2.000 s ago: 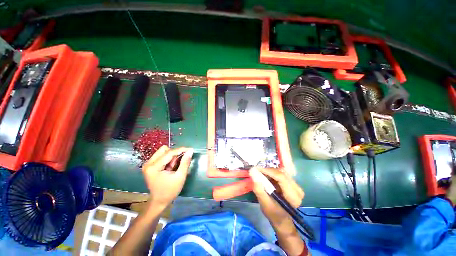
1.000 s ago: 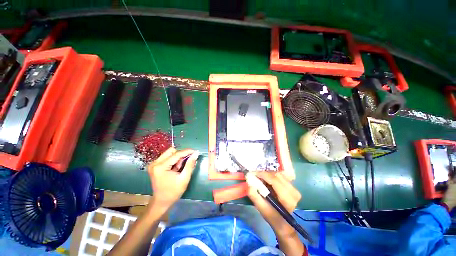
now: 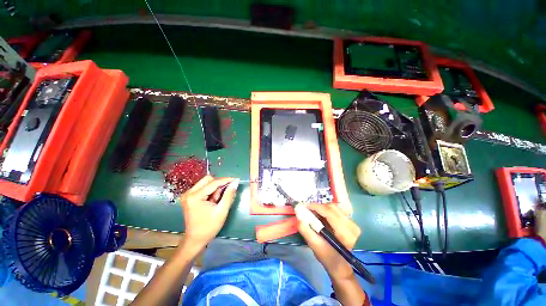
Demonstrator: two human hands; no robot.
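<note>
An open tablet [image 3: 296, 140] with a silver-grey battery lies in an orange foam tray [image 3: 256, 149] in front of me. My right hand [image 3: 329, 230] holds the soldering iron [image 3: 338, 248]; its thin metal tip is over the pale board area [image 3: 296, 184] at the tablet's near end. My left hand [image 3: 208, 206] is left of the tray, its thumb and forefinger pinched toward the board. The thin solder wire [image 3: 173, 54] comes down from above to this hand. The wire's end at the board is too fine to make out.
A heap of small red parts [image 3: 187, 173] and three black strips [image 3: 163, 132] lie left. A whitish cup [image 3: 386, 172], fume fan [image 3: 364, 128] and iron stand [image 3: 452, 158] stand right. A blue fan [image 3: 58, 239] and stacked orange trays [image 3: 90, 134] are far left. A person's blue sleeve [image 3: 515, 272] shows right.
The view has shifted slightly. My left hand has moved a little to the right, closer to the tray. The iron stays at the same board area.
</note>
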